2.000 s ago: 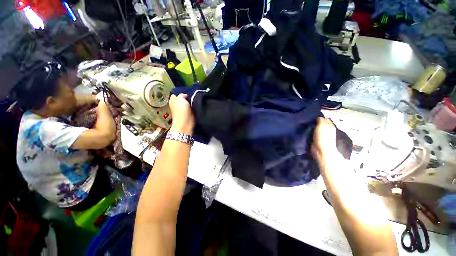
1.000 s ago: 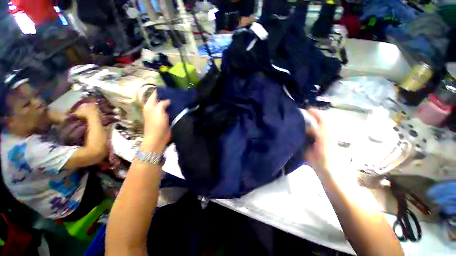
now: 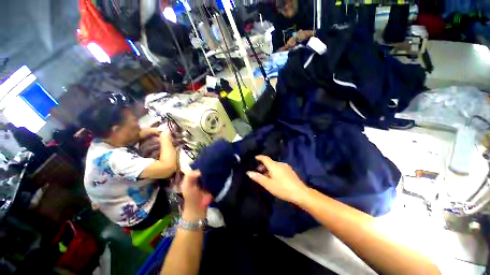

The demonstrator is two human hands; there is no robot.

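Note:
A navy garment piece (image 3: pixel 333 161) with black panels and thin white piping lies in a large heap on the white table in front of me. My left hand (image 3: pixel 194 192), with a metal watch on the wrist, grips the garment's left end, beside a white piping line. My right hand (image 3: pixel 275 178) rests over the black part of the cloth, fingers bent and spread; whether its fingertips pinch the cloth cannot be told. A white strip (image 3: pixel 317 45) shows on the heap's upper part.
A person in a flowered shirt (image 3: pixel 122 177) works at a neighbouring sewing machine (image 3: pixel 207 115) at left. My sewing machine (image 3: pixel 473 188) stands at right in glare. A crumpled plastic bag (image 3: pixel 451 105) lies behind it. A bright green box (image 3: pixel 240 100) stands beyond the neighbouring machine.
My right hand has left the garment's right side and moved left, close to my left hand. The garment's right part has dropped onto the table. The view has turned left.

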